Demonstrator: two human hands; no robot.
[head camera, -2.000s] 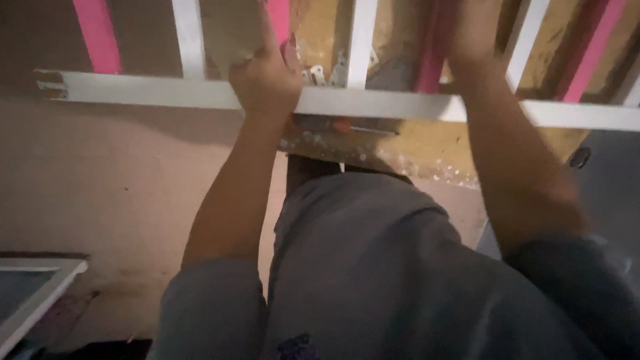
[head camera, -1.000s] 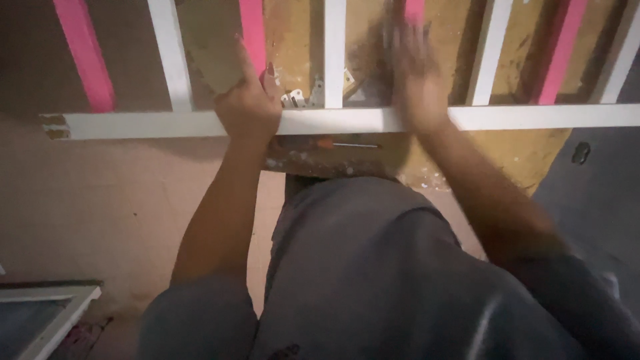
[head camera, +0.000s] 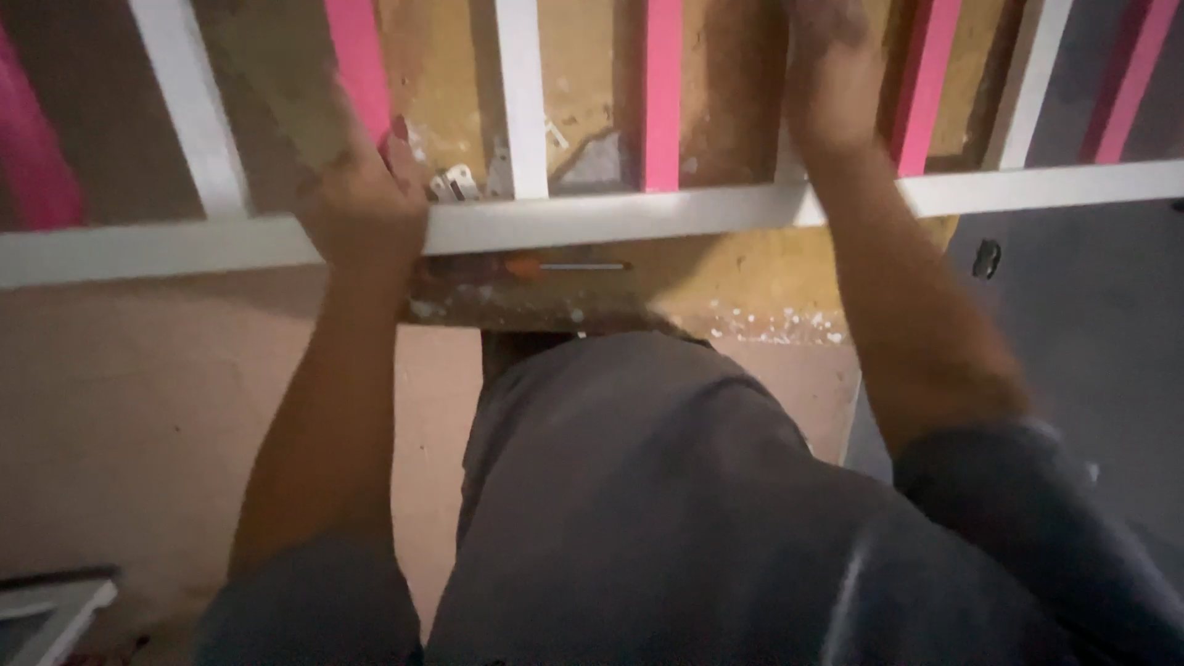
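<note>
A white rail (head camera: 601, 215) with upright pink slats (head camera: 662, 102) and white slats (head camera: 524, 102) crosses the upper view above a paint-spotted wooden board. My left hand (head camera: 365, 203) is on the rail at the base of a pink slat, fingers around that joint. Blurred at the top right, my right hand (head camera: 837, 83) is at a white slat; whether it grips the slat is unclear. On the board, just below the rail, lies a screwdriver (head camera: 569, 266) with an orange handle end. Small white metal brackets (head camera: 458, 183) lie behind the rail, right of my left hand.
The wooden board (head camera: 758, 277) extends under the frame, its near edge close to my body. A white-framed panel (head camera: 69, 620) lies at the lower left on the pale floor (head camera: 185, 407). A small dark object (head camera: 987, 258) is on the grey surface at right.
My right hand has moved right along the slatted frame, away from the pink slat it was near one second ago. My left hand stays at the rail by its pink slat.
</note>
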